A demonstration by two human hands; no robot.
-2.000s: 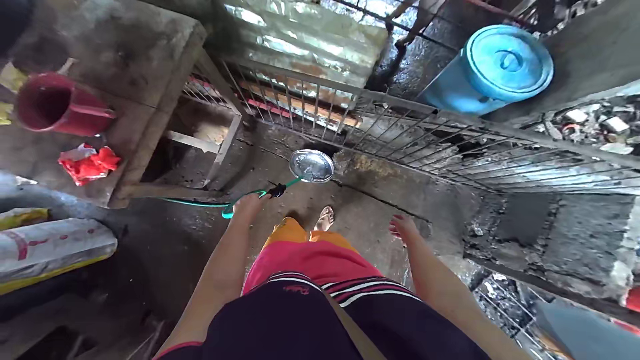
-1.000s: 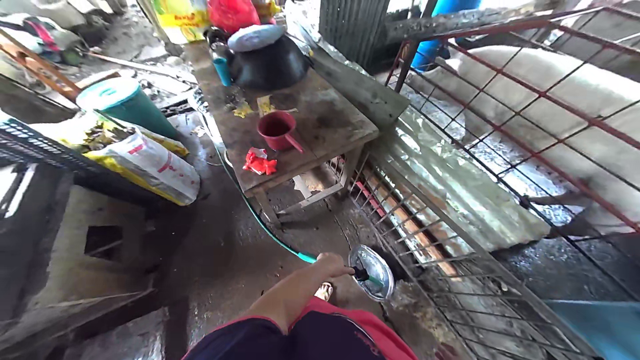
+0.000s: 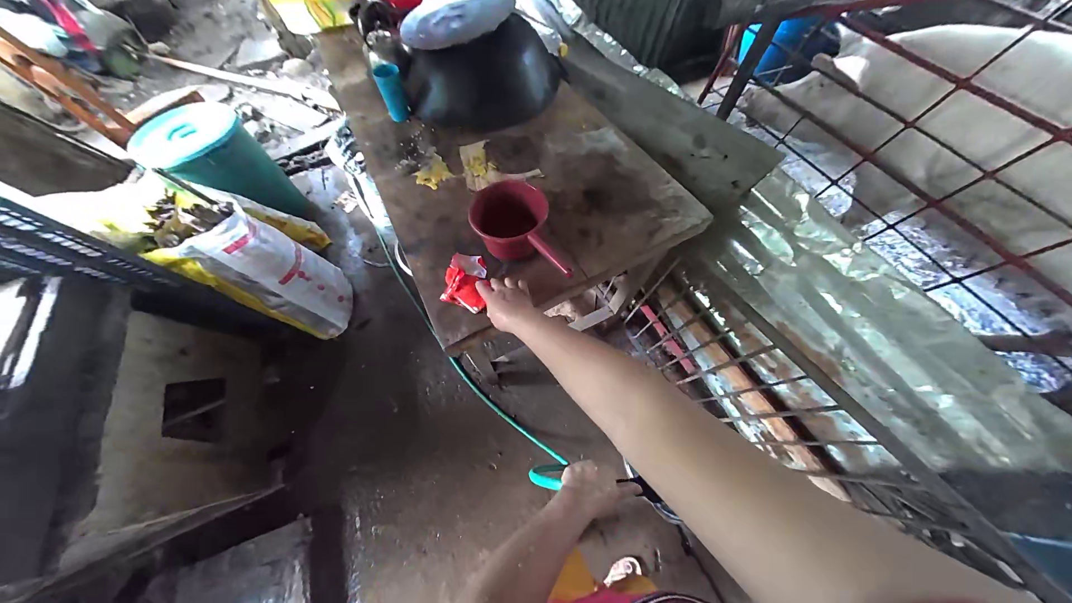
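Observation:
My right hand [image 3: 507, 303] reaches to the near corner of a worn wooden table [image 3: 620, 159], its fingers at the right edge of a crumpled red plastic packet [image 3: 464, 283]; whether it grips the packet cannot be told. Just behind it stands a red plastic dipper [image 3: 507, 219], its handle pointing toward the table edge. Below the table, my left hand [image 3: 591, 487] is closed around a green hose [image 3: 511, 423] near its dark end fitting. The metal basin on the floor is mostly hidden behind my right forearm.
A black pot [image 3: 486, 75] and a blue cup [image 3: 390, 90] stand at the table's back. On the left are a lidded teal bucket [image 3: 218, 155] and a filled sack [image 3: 272, 272]. A metal grille [image 3: 796, 402] runs along the right, with a large pale animal [image 3: 963, 109] behind bars.
My right hand, held apart over the floor two seconds ago, is now at the red packet on the table. The view has swung left toward the table. My left hand keeps the hose.

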